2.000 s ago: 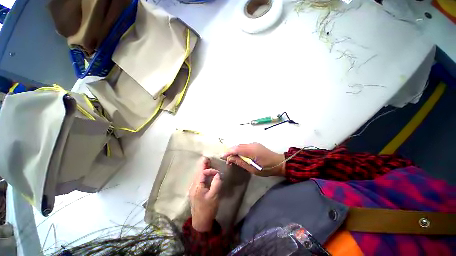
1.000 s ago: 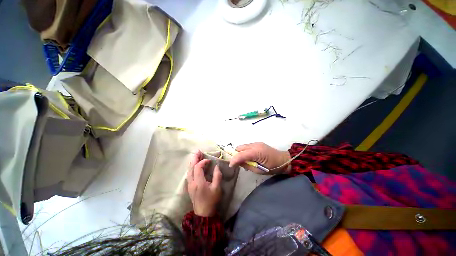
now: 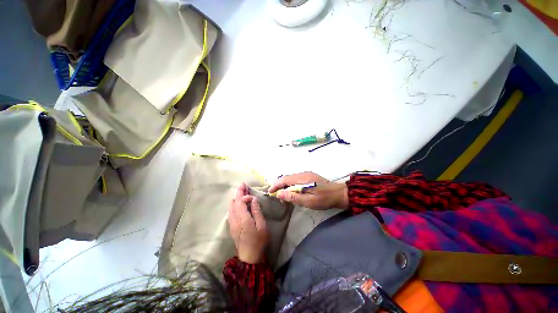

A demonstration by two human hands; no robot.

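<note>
A beige fabric bag (image 3: 205,202) with a bit of yellow edging at its far edge lies in front of me against the table edge. My left hand (image 3: 248,225) rests on it, fingertips pressed together at the cloth; whether they pinch it I cannot tell. My right hand (image 3: 309,193) holds a pale yellow pen-sized tool (image 3: 298,188), its tip at the cloth close beside my left fingertips. The tip itself is too small to make out.
A green-handled tool (image 3: 306,141) with a dark cord loop (image 3: 331,141) lies beyond the hands. Beige bags with yellow edges (image 3: 153,55) lie at left, near a blue basket (image 3: 92,67). A white tape roll (image 3: 298,12) and thread ends (image 3: 407,58) are at the far side.
The view shifted, then settled. The tool in my right hand has tilted, its back end now pointing right across the hand instead of down toward me. My left hand stays on the bag.
</note>
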